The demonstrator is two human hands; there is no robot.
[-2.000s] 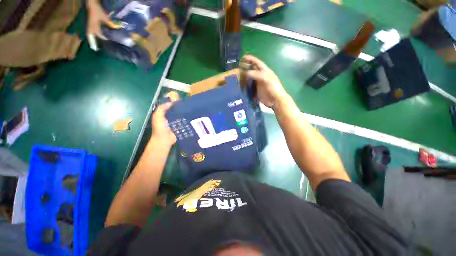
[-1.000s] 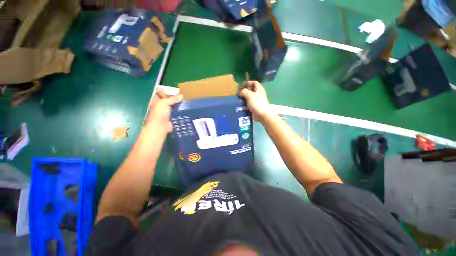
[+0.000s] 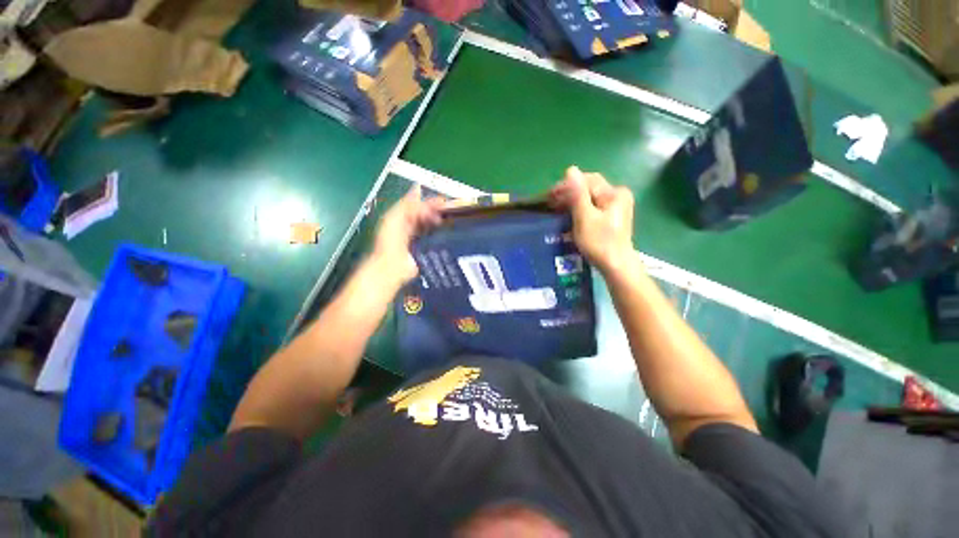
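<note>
A dark navy retail carton (image 3: 505, 289) with a white product picture is in front of my body, held by its far edge in both hands. My left hand (image 3: 408, 223) grips the far left corner. My right hand (image 3: 597, 215) grips the far right corner. The tan flap shows only as a thin strip between the hands. The carton's near edge meets my shirt. Both hands appear bare.
A green belt (image 3: 526, 116) with white edge lines runs to the right, bearing a navy carton (image 3: 736, 158) and others. A carton bundle (image 3: 363, 68), brown kraft paper (image 3: 147, 58), blue bin (image 3: 142, 368) and black object (image 3: 808, 389) surround me.
The tan flap stood up and now shows only as a thin strip between my hands. Cartons on the belt have moved right. The view has shifted.
</note>
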